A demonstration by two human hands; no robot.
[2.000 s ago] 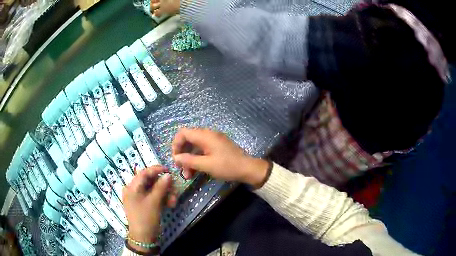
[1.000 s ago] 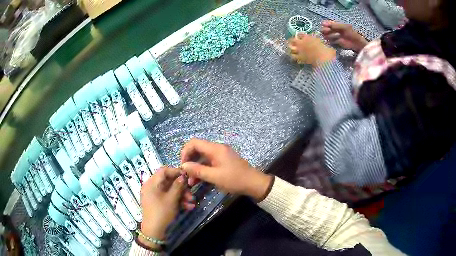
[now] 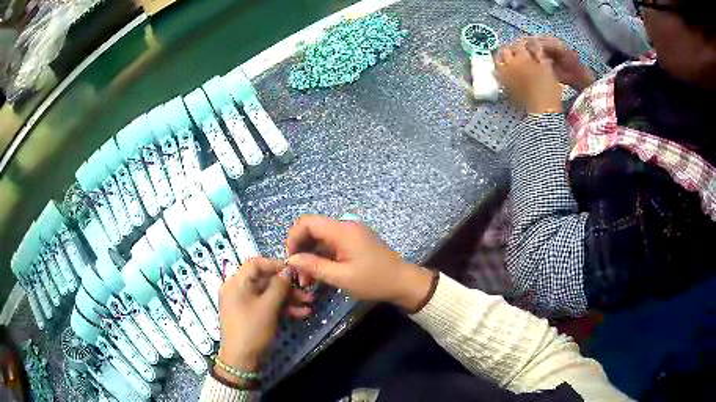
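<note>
My left hand (image 3: 255,310) and my right hand (image 3: 345,259) meet at the fingertips over the near edge of the bench. They pinch a tiny dark part (image 3: 290,272) between them; it is too small to tell what it is. A perforated grey tray (image 3: 318,318) lies under my hands, partly hidden by them. Rows of teal and white fan bodies (image 3: 212,251) stand close together to the left of my hands, with thin red and dark wires on some handles.
A teal heap of small parts (image 3: 349,51) lies at the far side of the grey bumpy mat (image 3: 377,149). A green conveyor belt (image 3: 165,59) runs beyond. At right, a co-worker's hands (image 3: 538,71) are beside a fan (image 3: 484,74) and another perforated tray (image 3: 493,126).
My hands were apart two seconds ago and now touch at the fingertips. The co-worker's arm has drawn back from the far side, uncovering the teal heap; the fan there now lies more in view.
</note>
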